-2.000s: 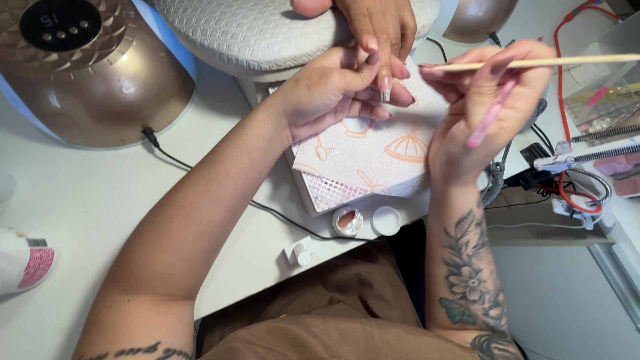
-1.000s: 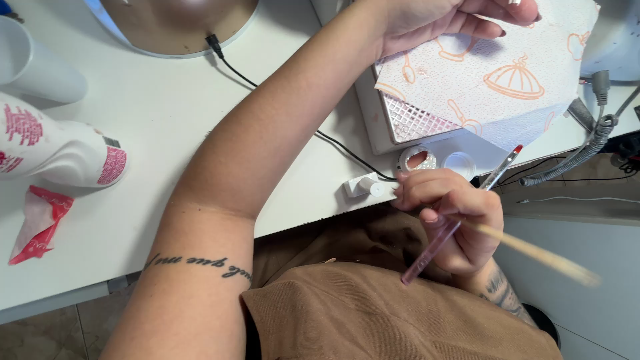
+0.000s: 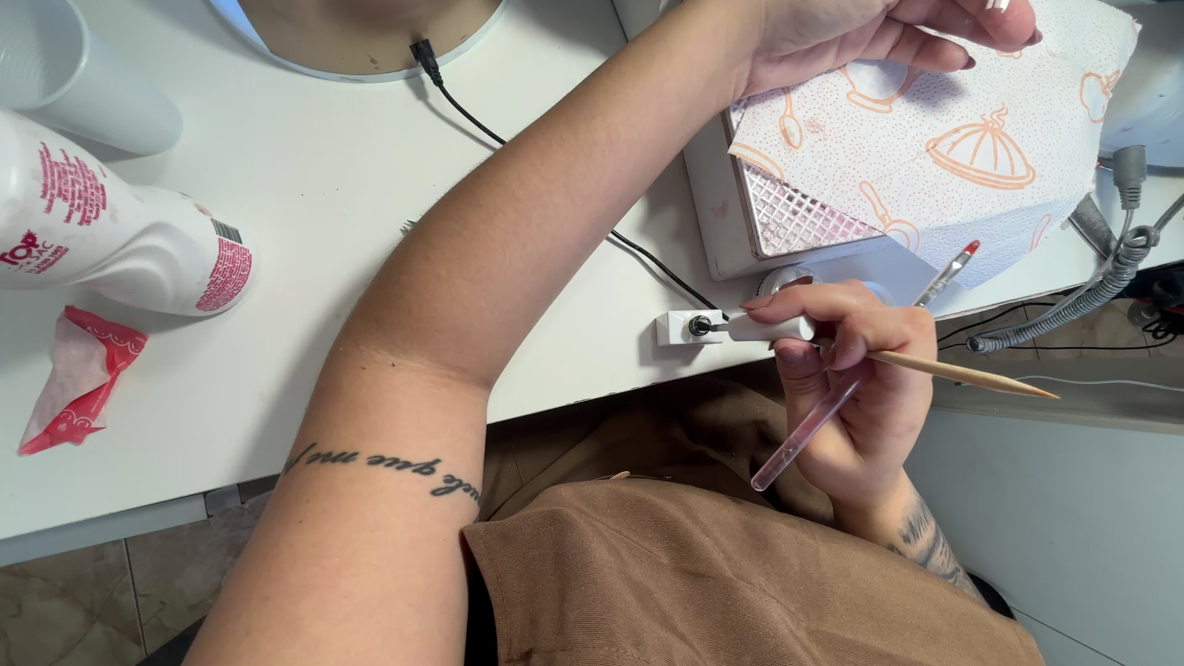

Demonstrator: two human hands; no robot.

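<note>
My right hand (image 3: 860, 370) pinches the white cap (image 3: 772, 328) of a small bottle, its applicator just at the dark mouth of the open white bottle (image 3: 673, 329). The same hand keeps a pointed wooden stick (image 3: 971, 373) and a nail brush with a clear pink handle (image 3: 805, 439) and a red tip between its fingers. My left hand (image 3: 832, 46) is over a printed paper towel (image 3: 980, 139) at the top edge. A white-tipped nail (image 3: 997, 5) shows beside its fingers; whose finger it is and what my left hand grips are cut off.
The towel lies on a white box with a pink-stained grille (image 3: 805, 217). A small open jar (image 3: 786, 277) is partly behind my right hand. A black cable (image 3: 647, 259) runs past the bottle. At left are a white squeeze bottle (image 3: 120, 222), a plastic cup (image 3: 111, 92), a red-and-white wrapper (image 3: 83, 379) and a lamp (image 3: 370, 28).
My right hand has moved down from the other person's fingers to the small bottle, and its cap has come off in my fingers. The view has shifted left and down.
</note>
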